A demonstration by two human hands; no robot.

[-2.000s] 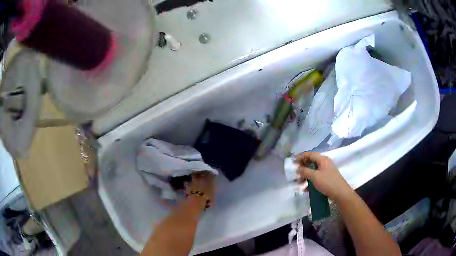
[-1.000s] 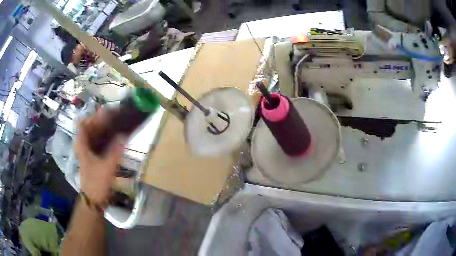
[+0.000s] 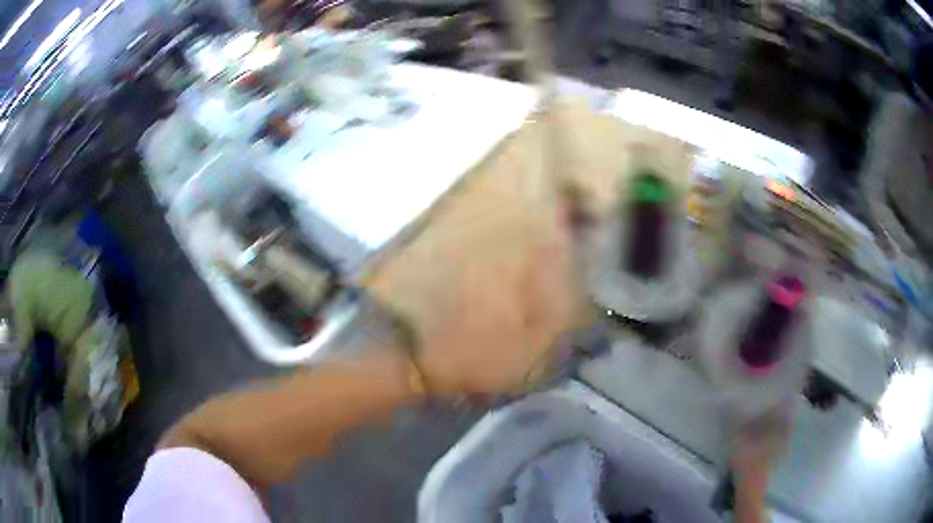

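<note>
A dark thread cone with a green top stands upright on a round pale disc of the thread stand. A dark cone with pink ends stands on another disc to its right. My left hand is strongly blurred over the brown board, left of the green-topped cone and apart from it; its fingers cannot be made out. My right hand shows small and blurred below the pink cone, beside a dark object at its left; its grip is unclear.
A white tub with grey-white cloth lies at the bottom. A white table with fabric is at upper left, with another white tub of mixed items along its side. A pale green item is far left. Sewing machine parts are blurred at right.
The green-topped cone, earlier in my left hand, now stands on the empty disc. My left hand has let it go. The view has shifted and my right hand shows again at lower right.
</note>
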